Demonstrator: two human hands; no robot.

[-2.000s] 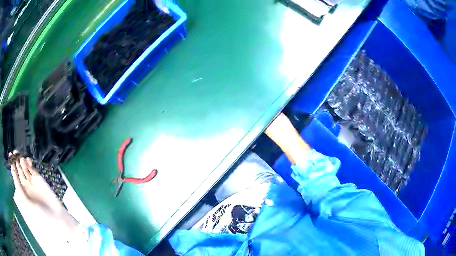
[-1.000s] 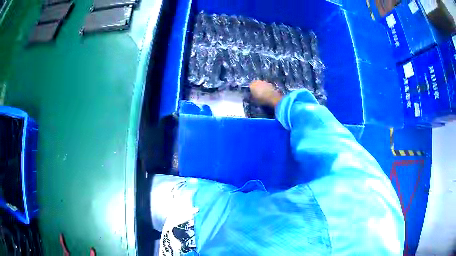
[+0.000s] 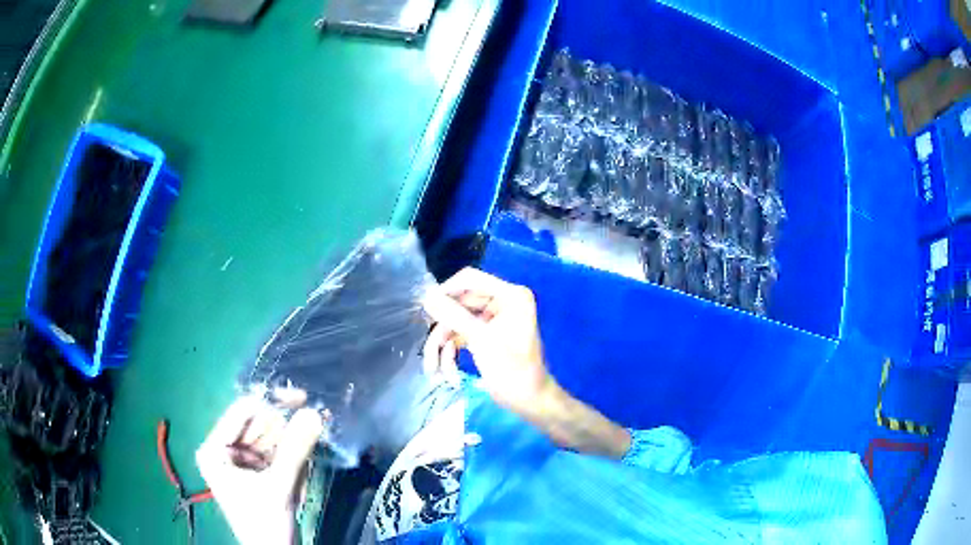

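A clear, crinkly plastic bag (image 3: 367, 325) with a dark shape inside, likely a housing, is held over the bench's front edge and the lap. My left hand (image 3: 261, 452) grips its lower left corner, fingers curled. My right hand (image 3: 495, 335) pinches its right edge near the top. The contents blur behind the shiny film. Bagged housings (image 3: 660, 160) lie in rows inside the large blue box (image 3: 639, 330) to the right.
A blue parts bin (image 3: 160, 229) of black pieces stands at the left of the green bench (image 3: 256, 213). Black housings (image 3: 53, 405) are piled below it. Red-handled pliers (image 3: 167, 463) lie near my left hand. Flat grey pieces (image 3: 378, 15) lie at the far edge. Blue cartons (image 3: 942, 256) stand at far right.
My right hand has come out of the large blue box to the lap with a bagged piece. My left hand has come into view and holds it too. The view has turned back toward the bench.
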